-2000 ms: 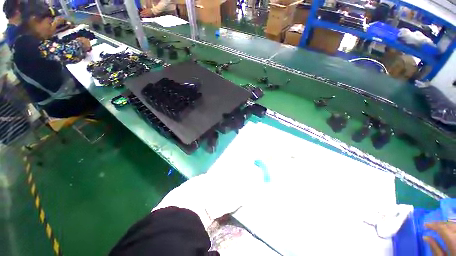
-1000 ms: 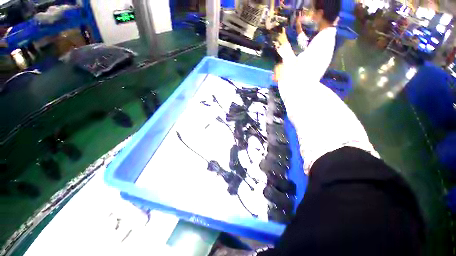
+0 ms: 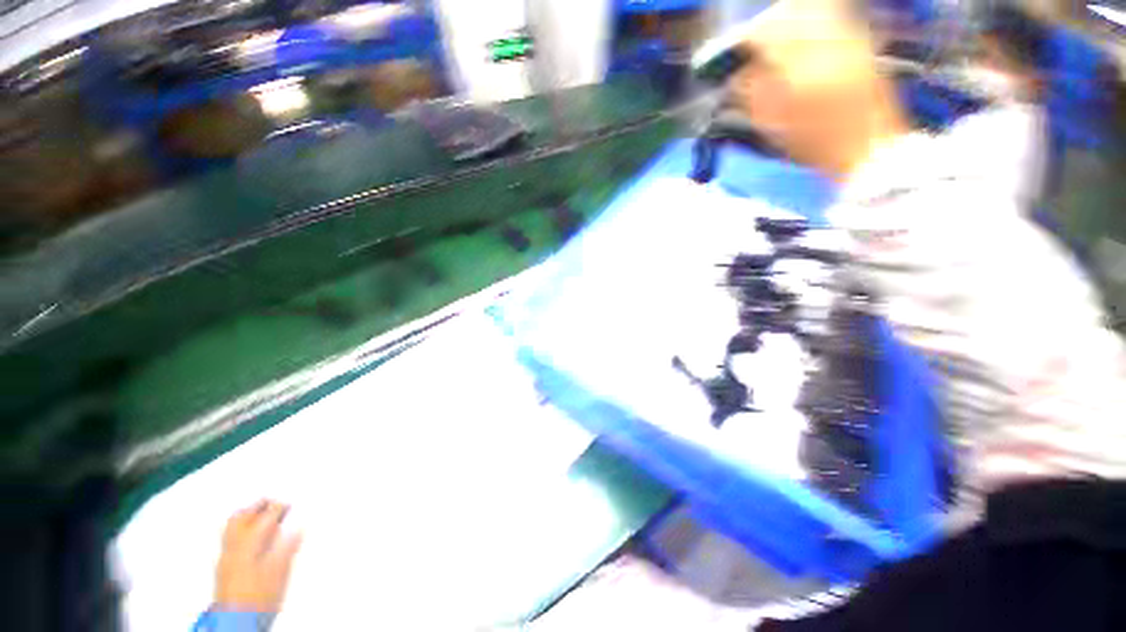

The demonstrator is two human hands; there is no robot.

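The light blue bin (image 3: pixel 729 494) stands at the right with a white liner. Black corded units (image 3: pixel 747 290) lie loose in it, and dark housings (image 3: pixel 846 395) line its right side. My right hand (image 3: pixel 821 93) is raised over the bin's far end, strongly blurred, with a dark corded unit (image 3: pixel 729 124) at its fingertips. My left hand (image 3: pixel 257 558) is low at the left over the white work sheet (image 3: pixel 408 457), with a blue wrist band (image 3: pixel 232 620). Its fingers are slightly apart, with nothing visible in them.
The green conveyor belt (image 3: pixel 284 346) runs behind the sheet beyond a pale metal edge, with blurred dark units on it. A dark bag-like bundle (image 3: pixel 475 133) lies beyond the belt. Another person's pale sleeve may show at the upper right; blur hides the detail.
The view has swung back left from the bin, so the sheet and my left hand now show. My right hand appears larger and nearer, with a dark thing at its fingertips.
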